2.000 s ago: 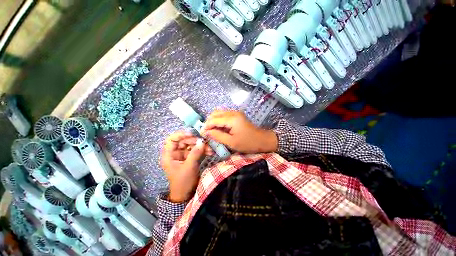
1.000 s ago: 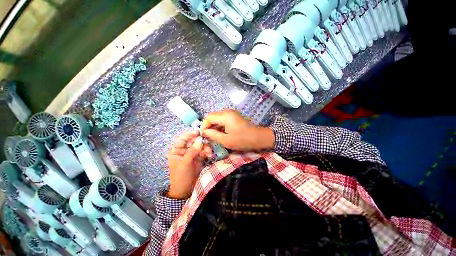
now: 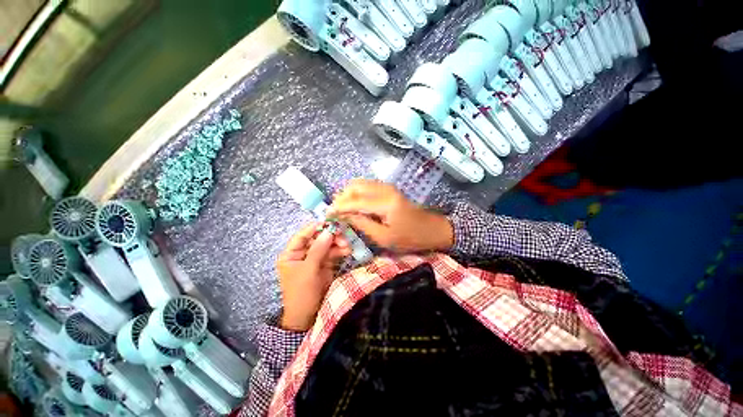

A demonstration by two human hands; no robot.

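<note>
A pale mint fan unit (image 3: 301,187) lies slantwise on the bubble wrap in front of me, its pale end pointing up-left, its lower part between my hands. My left hand (image 3: 305,269) is at its lower left, thumb and fingertips pinched together on a tiny pale piece, too small to name. My right hand (image 3: 387,213) lies over the unit's right side with fingers curled at its middle; its fingertips are partly hidden. A pale sheet with rows of dots (image 3: 419,175) lies just above my right hand. A loose heap of tiny teal inserts (image 3: 191,173) lies up-left.
Open fan handles with red wires (image 3: 456,155) stand in rows at upper right. Fans with dark grilles (image 3: 181,319) are piled at lower left. A single fan (image 3: 42,167) lies on the green conveyor (image 3: 122,89), beyond its pale edge. Blue floor (image 3: 652,269) shows at right.
My hands stay at the unit, with small finger movements. The right fingers now curl above the left fingertips. The view has shifted slightly, and the fan on the conveyor shows at a different place.
</note>
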